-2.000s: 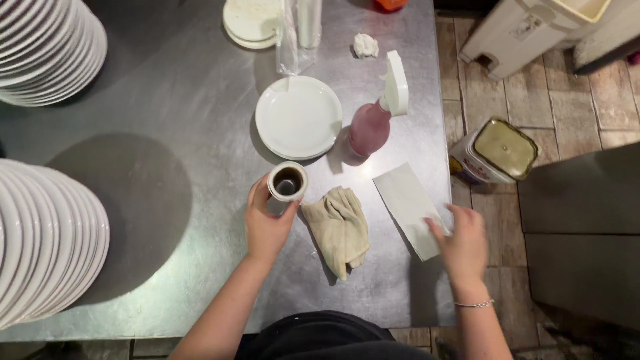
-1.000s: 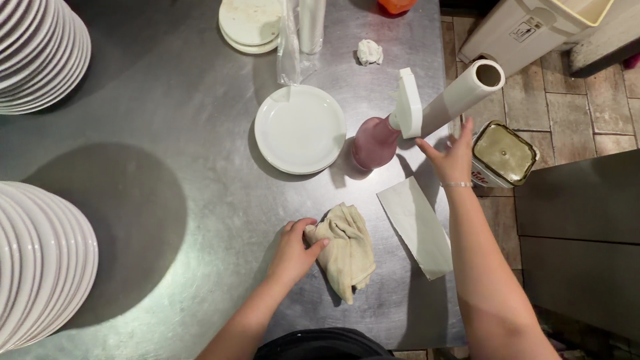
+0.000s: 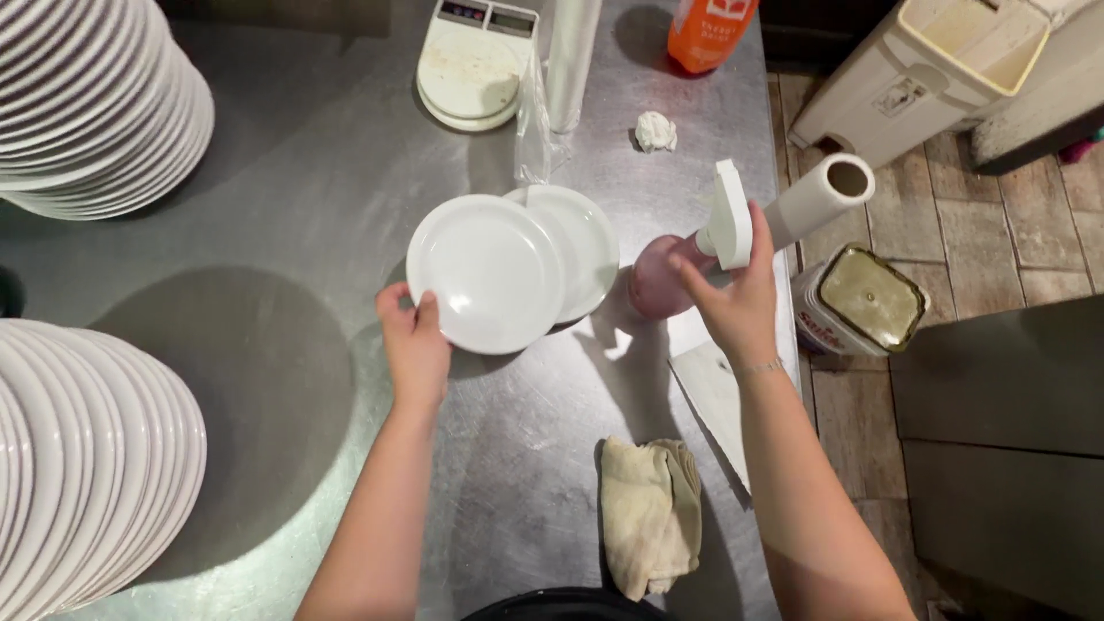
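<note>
My left hand (image 3: 414, 341) grips the near left rim of a white plate (image 3: 485, 274), which overlaps a second white plate (image 3: 586, 250) on the steel table. My right hand (image 3: 735, 297) is at the neck and white trigger head of a spray bottle (image 3: 664, 278) with pinkish liquid, thumb on one side and fingers on the other; how firmly it grips is unclear. A paper roll (image 3: 819, 200) stands just beyond that hand. Under the right wrist lies a white paper sheet (image 3: 714, 405). A folded beige cloth (image 3: 651, 516) rests near the table's front.
Tall plate stacks (image 3: 95, 112) (image 3: 95, 466) stand at left. Farther back are a kitchen scale (image 3: 474, 73), an upright plastic-wrapped roll (image 3: 571, 65), crumpled paper (image 3: 655, 132) and an orange drink bottle (image 3: 709, 34). Beyond the table's right edge are a lidded bucket (image 3: 871, 297) and a bin (image 3: 906, 86).
My left hand has gone from the cloth to a plate; two overlapping plates now show where one lay. My right hand has moved from beside the paper roll to the spray bottle.
</note>
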